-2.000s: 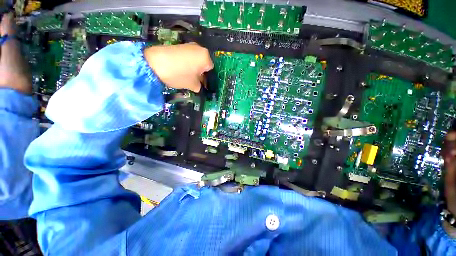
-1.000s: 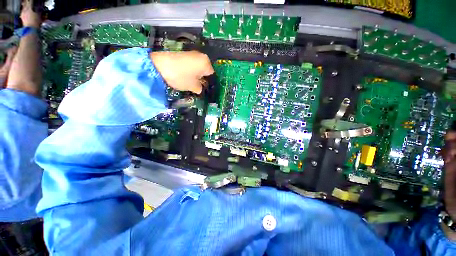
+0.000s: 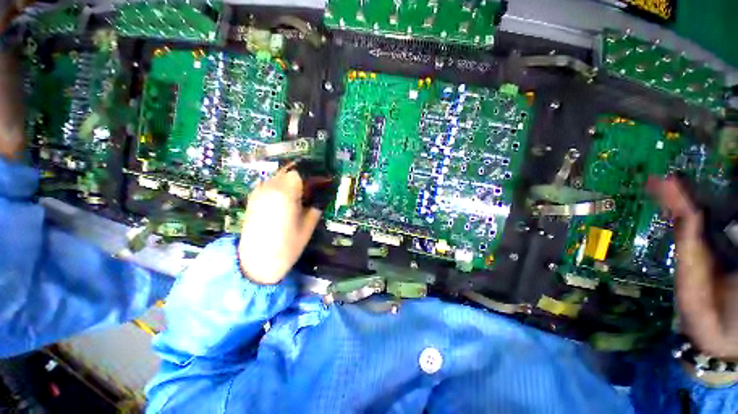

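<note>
The main circuit board (image 3: 396,166) lies in a black pallet (image 3: 534,121) in the middle. My left hand (image 3: 279,222) is just left of its lower left part, fingers bent, with dark covers at the fingertips; whether they hold a part cannot be told. My right hand (image 3: 692,267) is blurred at the right side, over another green board (image 3: 619,174) that carries a yellow block component (image 3: 598,243). Its fingers are partly dark and partly hidden, so its hold cannot be seen.
A third board (image 3: 190,113) lies to the left. Narrow green boards (image 3: 417,20) stand above the main ones. Metal clips (image 3: 570,209) stick out between pallets. Another person's blue sleeve (image 3: 48,259) and arm are at the left. A bin of yellow pieces (image 3: 651,6) is at the top right.
My left hand has moved down from the main board's upper left edge, uncovering the left board. My right hand has moved left, further into view. The other person's arm has shifted.
</note>
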